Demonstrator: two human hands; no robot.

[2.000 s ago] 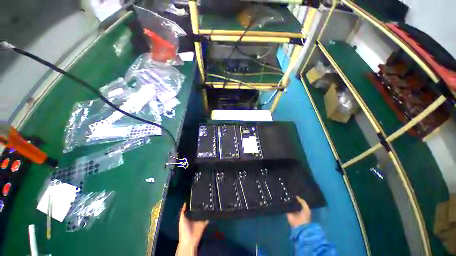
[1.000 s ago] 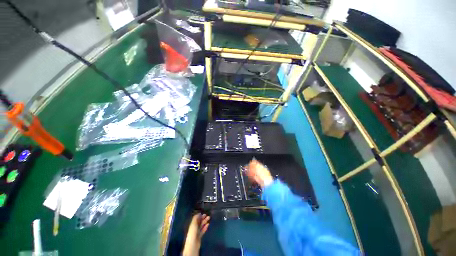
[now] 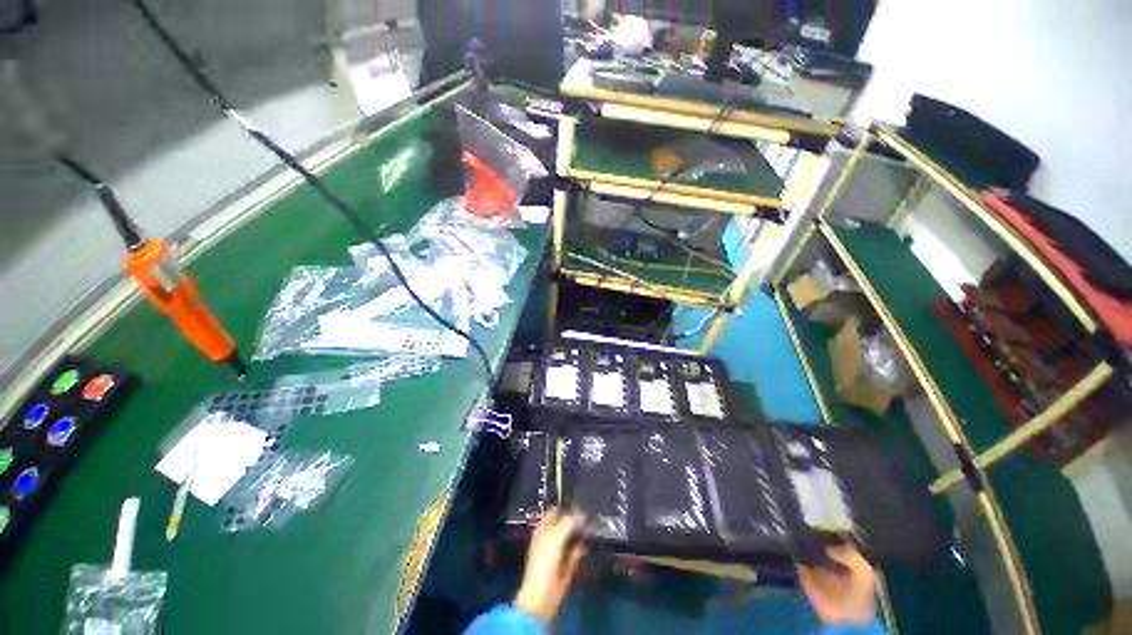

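Observation:
A black tray [image 3: 732, 564] with several dark phone housings [image 3: 680, 478] lies low, to the right of the bench. A housing with a pale rectangle [image 3: 819, 496] is at its right end. Behind it is another row of housings with white rectangles [image 3: 608, 388]. My left hand [image 3: 550, 568] is at the front tray's near left edge, fingers on it. My right hand [image 3: 844, 586] grips near its right corner. Both hands are somewhat blurred, and the fingers under the tray are hidden.
The green bench [image 3: 360, 546] at left bears clear bags [image 3: 410, 292], a dotted sheet [image 3: 279, 399], a white card [image 3: 214, 457] and a coloured-dot tray [image 3: 62, 428]. An orange screwdriver [image 3: 180, 304] hangs above it. Tube-frame racks [image 3: 677, 186] stand ahead and right. A metal clip [image 3: 493, 424] is at the bench edge.
My right hand has moved from over the housings to the near right edge. My left hand is now on the near edge. The front tray reaches further right, and more white rectangles show in the row behind.

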